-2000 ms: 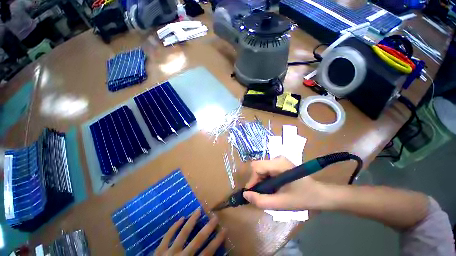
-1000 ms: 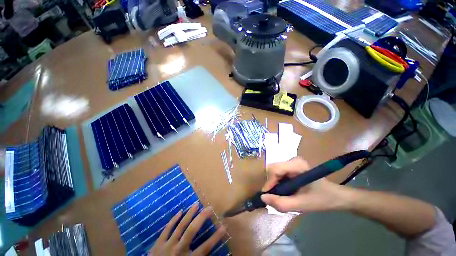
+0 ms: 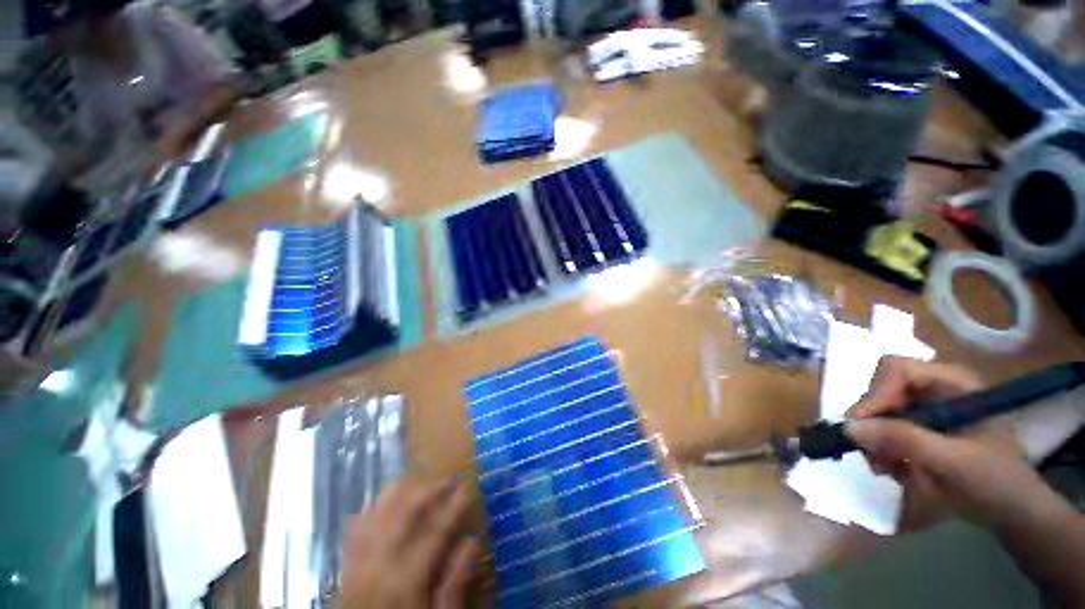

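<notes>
A bright blue cell panel (image 3: pixel 577 476) with thin pale lines lies on the brown table in front of me. My left hand (image 3: pixel 411 547), blurred, is off the panel at its left, beside the bundle of silver ribbon (image 3: pixel 355 470); I cannot tell whether it touches or holds any ribbon. My right hand (image 3: pixel 940 440) holds the soldering iron (image 3: pixel 833 440) like a pen, its metal tip pointing left, near the panel's right edge. White strips (image 3: pixel 875 363) lie under and behind my right hand. A pile of short silver ribbon pieces (image 3: pixel 779 315) lies behind them.
Two dark cell stacks (image 3: pixel 494 256) lie on a pale mat. A curved panel stack (image 3: pixel 312 292) is on a green mat (image 3: pixel 196 357). White strips (image 3: pixel 196 506) lie front left. An iron stand (image 3: pixel 851 232), white ring (image 3: pixel 982 297) and grey machine (image 3: pixel 845 119) are right. A person (image 3: pixel 131 71) sits far left.
The view has turned left. My left hand has left the panel and moved left to the ribbon bundle. My right hand still holds the iron, its tip further from the panel.
</notes>
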